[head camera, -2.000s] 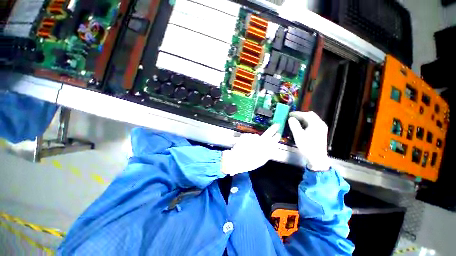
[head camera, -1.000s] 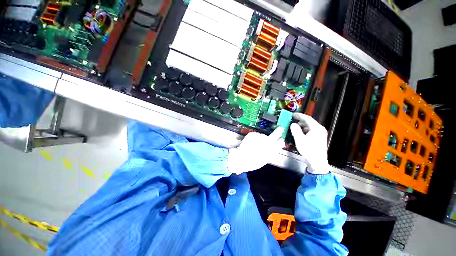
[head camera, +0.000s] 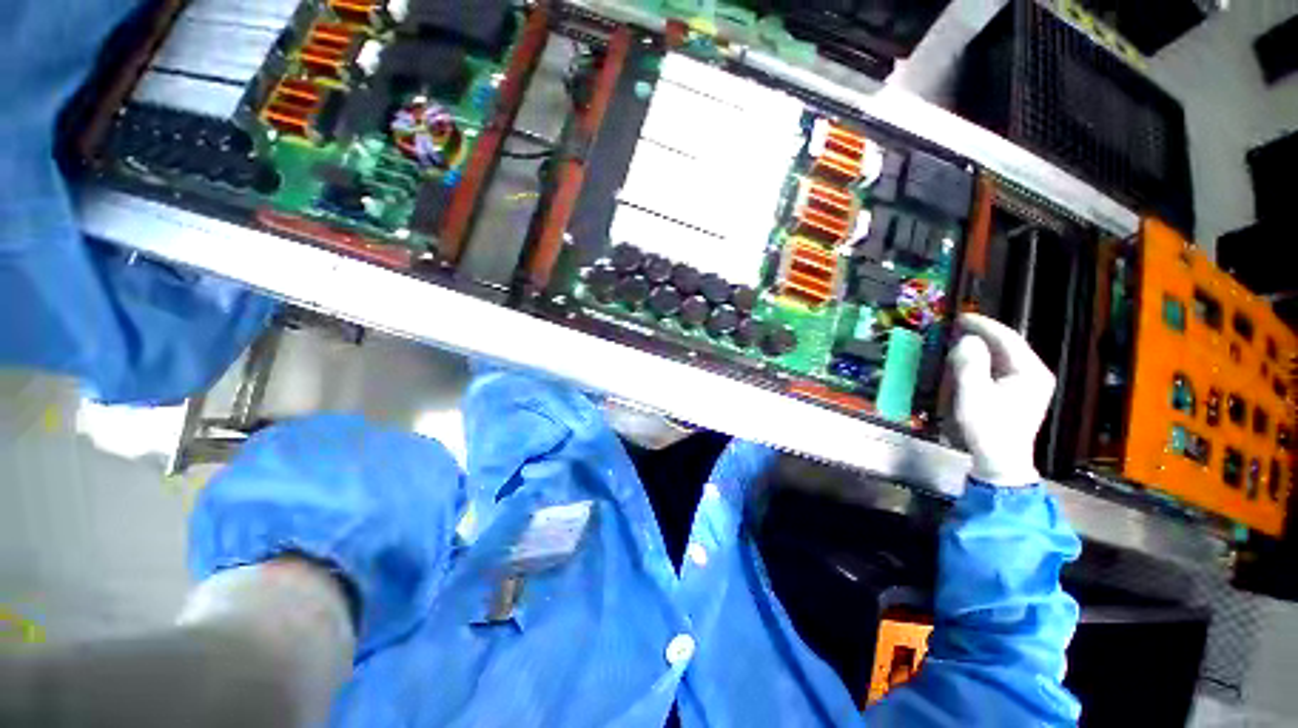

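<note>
A populated circuit board (head camera: 698, 334) lies in a dark carrier frame with reddish-brown side bars. It bears pale silver blocks (head camera: 705, 171), orange-copper coils (head camera: 826, 209), black cylinders and a toroidal coil (head camera: 920, 300). A small green piece (head camera: 900, 374) lies at the board's near right corner, beside the toroidal coil. My right hand (head camera: 1004, 395), in a white glove, is just right of the green piece at the frame's edge, fingers bent and slightly apart, nothing seen in them. My left hand (head camera: 271, 626) is low at the left, away from the board, blurred; its fingers cannot be made out.
A second board (head camera: 342, 164) lies left on the conveyor. A silver rail (head camera: 570, 363) runs along the near side. An orange cover plate (head camera: 1210, 384) covers a board at the right. Another person's blue sleeve (head camera: 171, 320) is at the left. Black bins stand behind and below; orange shows in the lower one.
My left hand has left the green piece and moved down to the left. My right hand is now slightly away from the green piece. The view has shifted, showing more of the left board.
</note>
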